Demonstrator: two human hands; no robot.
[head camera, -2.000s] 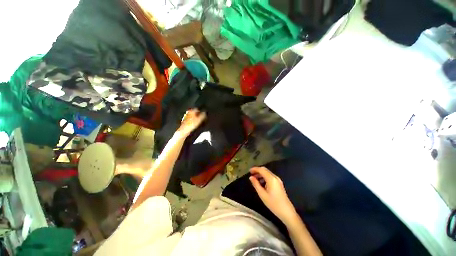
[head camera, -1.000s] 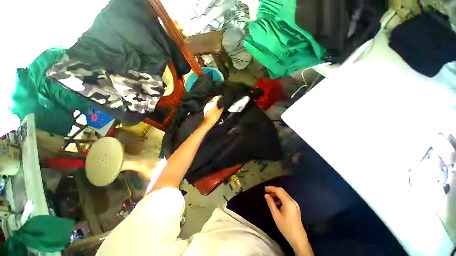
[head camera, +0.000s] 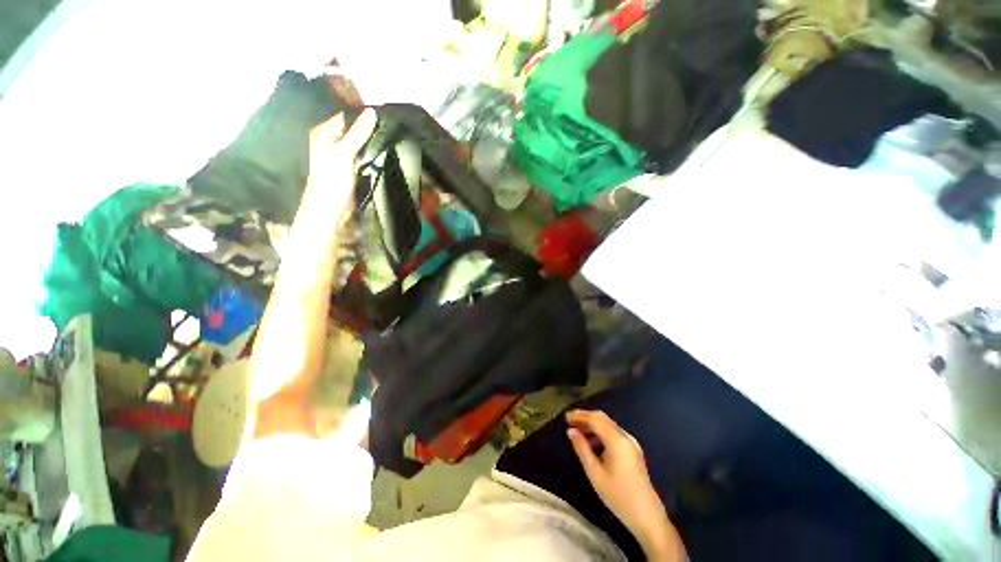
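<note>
My left hand (head camera: 342, 137) is raised at the upper left and grips the end of a dark garment piece. The held cloth hangs from my fingers, with a pale strip showing along it. A heap of black garments (head camera: 477, 340) lies below on a red-brown seat (head camera: 472, 430), with a pale patch near its top. My right hand (head camera: 609, 456) rests low by my lap over dark navy cloth (head camera: 724, 450), fingers curled, nothing visible in it.
White machine table (head camera: 768, 285) at right, with black cloth (head camera: 851, 104) at its far side. Green cloth (head camera: 571, 121) hangs beyond its corner. A red bag or cloth (head camera: 568, 244) is below it. Camouflage cloth (head camera: 225, 236) lies at left, above a round cream stool top (head camera: 223, 412).
My left hand has moved from the black heap up and to the left, lifting dark cloth with it. My right hand stays near my lap. The view has shifted slightly.
</note>
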